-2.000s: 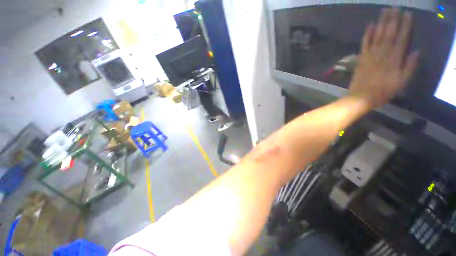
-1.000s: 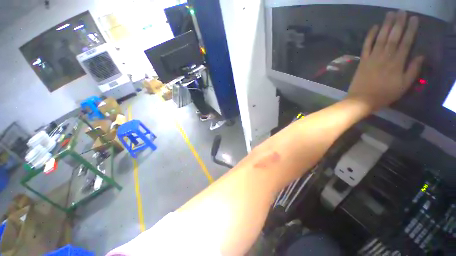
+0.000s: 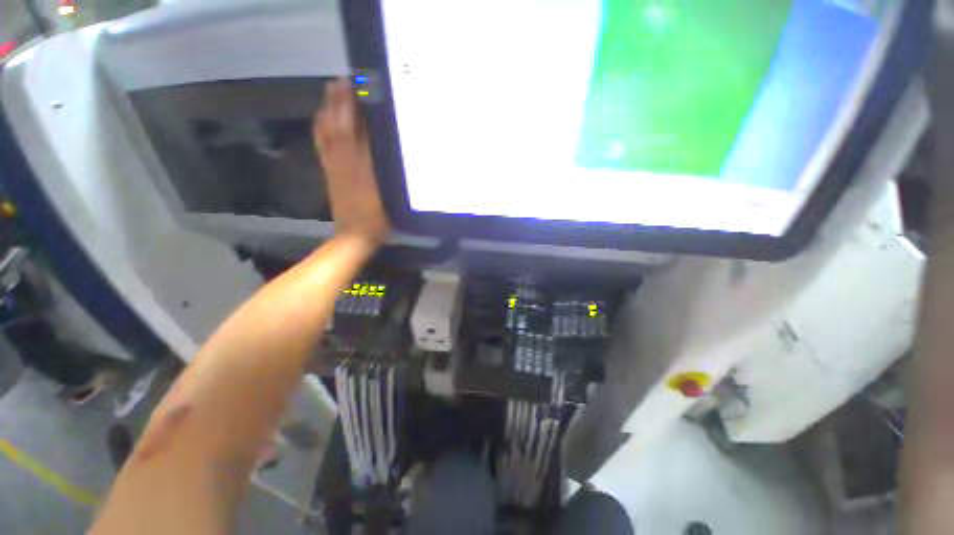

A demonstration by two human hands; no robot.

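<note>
The large black-framed touchscreen (image 3: 502, 115) stands in front of me, showing a white page with a green area and a blue area. My left hand (image 3: 350, 162) is at the screen's left edge, over the dark window (image 3: 230, 152) of the white machine. Its fingers point up, and it holds nothing that I can see. Whether it touches the window or the screen frame cannot be told. My right hand is not in view; a blurred brownish band at the far right edge may be my right arm.
Below the screen are two banks of tape feeders (image 3: 534, 350) with yellow-green lights and pale tapes (image 3: 366, 423) hanging down. A red emergency stop button (image 3: 688, 387) on yellow is on the white side panel (image 3: 795, 334). A yellow floor line (image 3: 47, 472) and a person's shoes (image 3: 134, 395) are at the lower left.
The view has swung right, bringing the whole feeder area and most of the screen into sight. The green table and blue stool have left the picture. My left hand's fingers look less spread.
</note>
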